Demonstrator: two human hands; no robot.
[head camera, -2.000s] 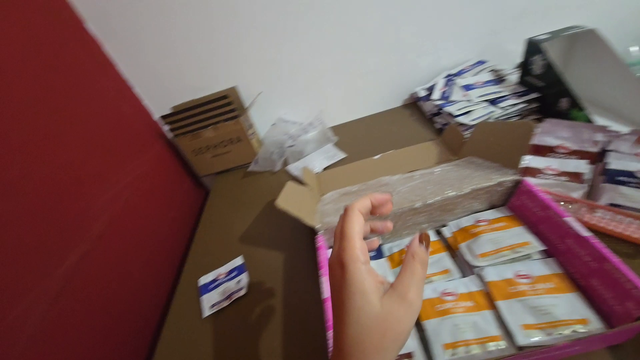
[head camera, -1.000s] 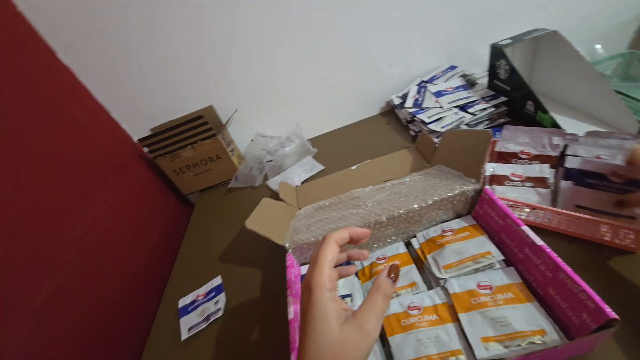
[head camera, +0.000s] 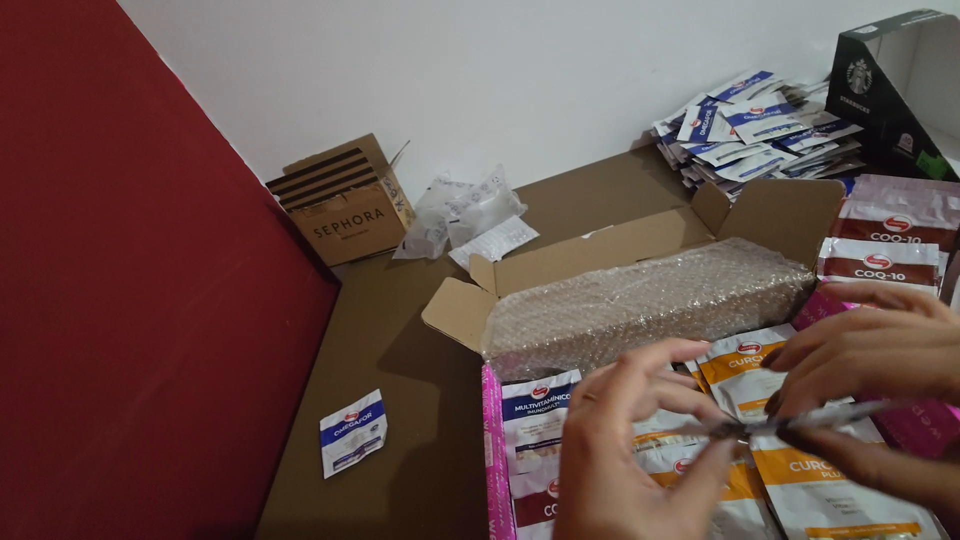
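My left hand (head camera: 645, 442) and my right hand (head camera: 862, 375) meet over the open pink cardboard box (head camera: 496, 450). Between their fingertips they pinch a thin sachet (head camera: 825, 417), seen edge-on and blurred, so its print cannot be read. Below them in the box lie white-and-orange Curcuma sachets (head camera: 840, 480), partly hidden by both hands. A blue-and-white Multivitamínico sachet (head camera: 536, 427) sits at the box's left end, above a dark red-banded sachet (head camera: 532, 499). Bubble wrap (head camera: 645, 300) fills the back of the box, under the raised flaps.
An Omegafor sachet (head camera: 353, 433) lies alone on the brown table (head camera: 397, 360). Behind are a Sephora carton (head camera: 349, 225), plastic air pillows (head camera: 472, 206) and a heap of sachets (head camera: 757, 127). CoQ-10 sachets (head camera: 877, 262) and a black Starbucks box (head camera: 862, 97) stand right. A red surface borders the left.
My right hand has come from the sachets at the right to meet my left hand over the box. My left hand, earlier empty, now pinches a sachet.
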